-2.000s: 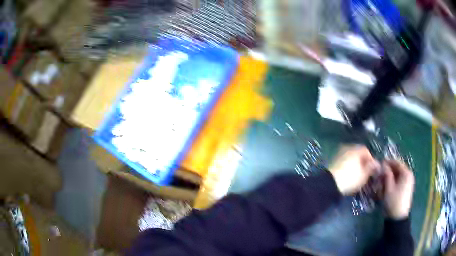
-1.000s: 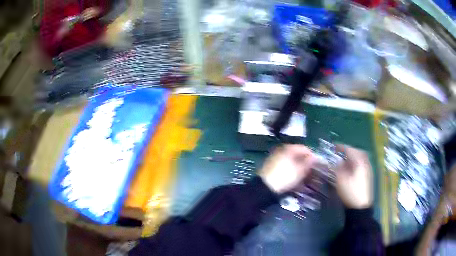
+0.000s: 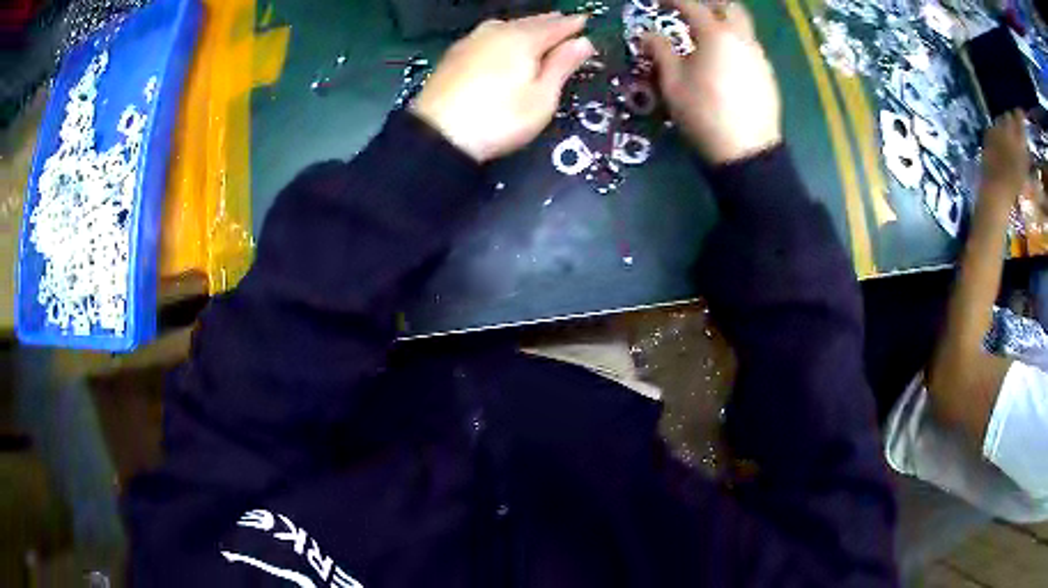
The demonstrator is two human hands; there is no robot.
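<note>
My left hand is at the top centre over the green mat, fingers extended to the right, with thumb and forefinger apart; no held thing shows between them. My right hand is to its right, fingers bent down at a cluster of white ring-holed parts; whether it grips one cannot be told. Several more white parts with round holes lie loose on the mat between and below the hands, among thin dark leads. Small dark pieces lie left of my left hand.
A blue tray heaped with white brackets stands at the left beside orange tape. Yellow tape borders the mat at right. Beyond lie more white parts and another person's arm. The bench's front edge crosses below my hands.
The view has tilted down, so the hands show higher up and the screwdriver is out of sight. The hands have moved apart from their close, pinching pose.
</note>
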